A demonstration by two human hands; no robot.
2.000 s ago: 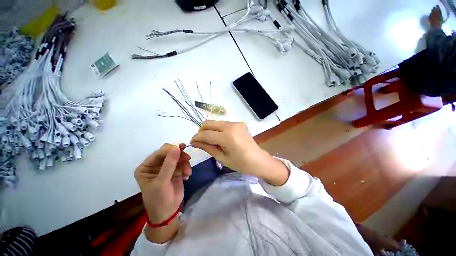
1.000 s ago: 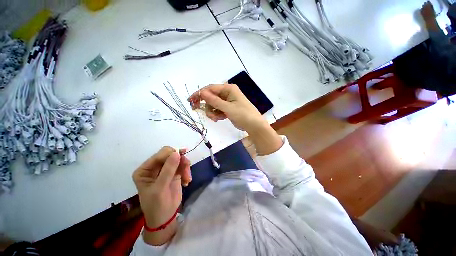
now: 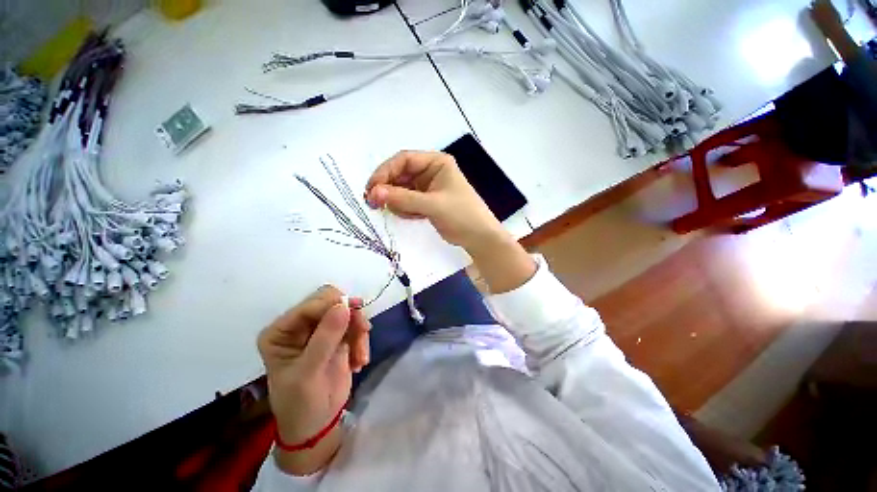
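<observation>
A multi-core cable (image 3: pixel 412 301) rests at the table's front edge above my lap, its core wires (image 3: pixel 348 219) fanned up and left over the tabletop from a black sleeve (image 3: pixel 403 280). My left hand (image 3: pixel 317 351) pinches the end of one thin dark core wire between thumb and fingertips; the wire curves back to the sleeve. My right hand (image 3: pixel 423 197) is raised above the fan with thumb and fingers pinched on another thin wire. The wire tips at both hands are too small to make out.
A smartphone (image 3: pixel 486 178) lies beside my right hand, partly covered. Cable bundles lie left (image 3: pixel 96 231) and far right (image 3: pixel 625 86). Separate cables (image 3: pixel 385 60) cross the far table. A small greenish packet (image 3: pixel 183 127) lies left. A red stool (image 3: pixel 750 183) and another person's arm (image 3: pixel 846 38) are at right.
My right hand has moved from beside my left hand up and away over the wires. My left hand stays low, and its wire now shows curving to the cable.
</observation>
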